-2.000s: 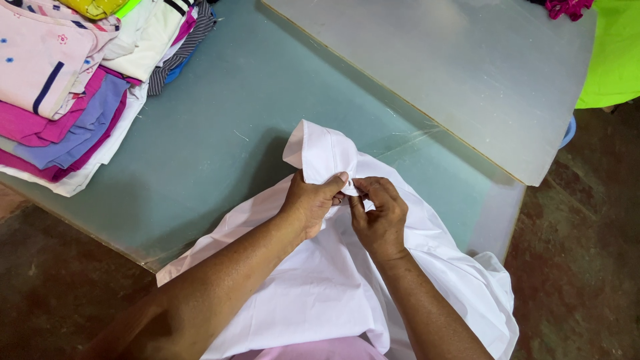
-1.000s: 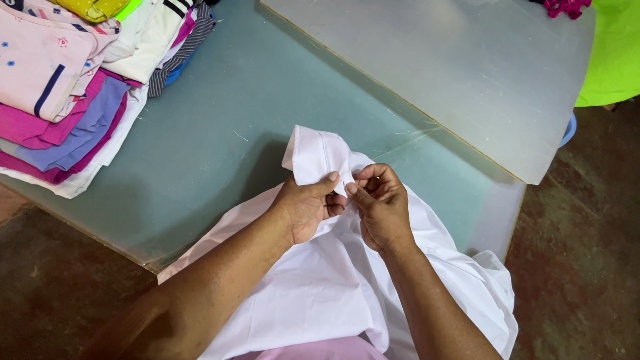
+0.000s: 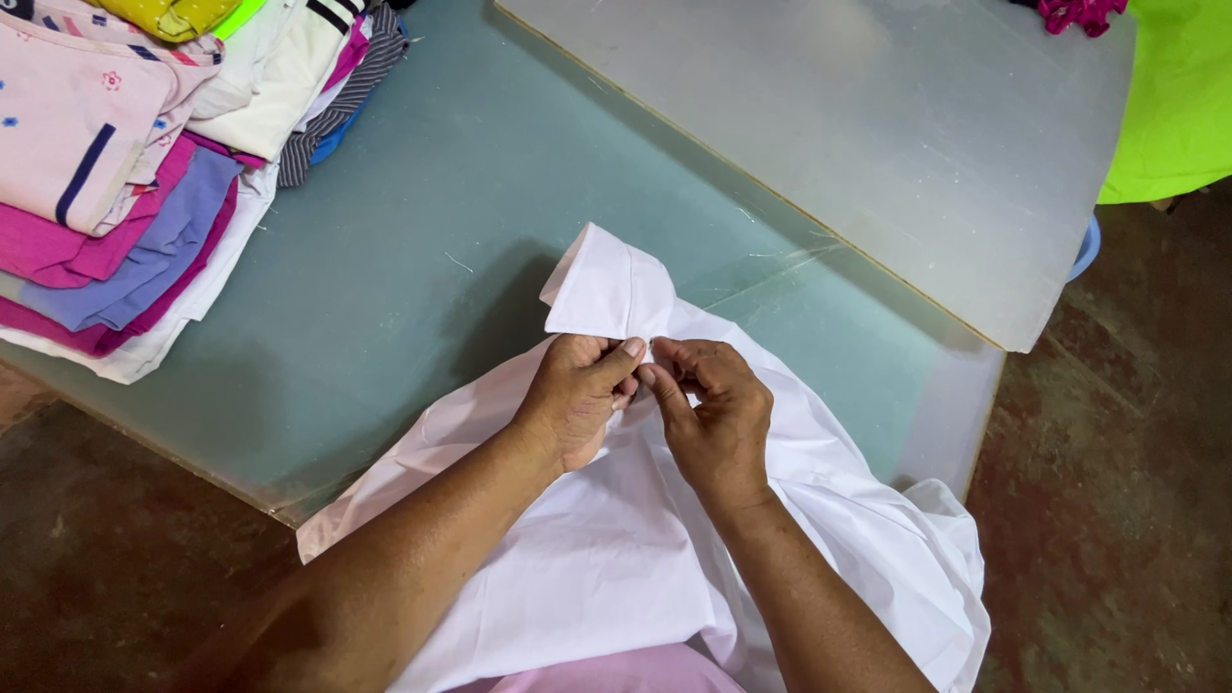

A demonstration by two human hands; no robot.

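Note:
A white cloth shirt (image 3: 597, 568) lies over the table's near edge and the person's lap, its folded collar (image 3: 608, 289) standing up just beyond my hands. My left hand (image 3: 582, 395) pinches the fabric at the collar's near edge between thumb and fingers. Close on its right, my right hand (image 3: 714, 409) has thumb and forefinger at the same spot of the cloth. The small detail between the fingertips is mostly hidden by them. The shirt's body spreads out below both wrists.
Folded clothes (image 3: 87, 144) are stacked on the green table (image 3: 385, 260) at the left. A grey board (image 3: 847, 125) with a thin edge lies across the upper right. Bright green fabric (image 3: 1179, 96) and a blue plastic rim (image 3: 1088, 250) are beyond it. The floor (image 3: 1107, 481) shows at the right.
The fingers of both hands have shifted slightly at the collar's near edge, where they stay close together. The collar has turned a little. The stack and the board have not moved.

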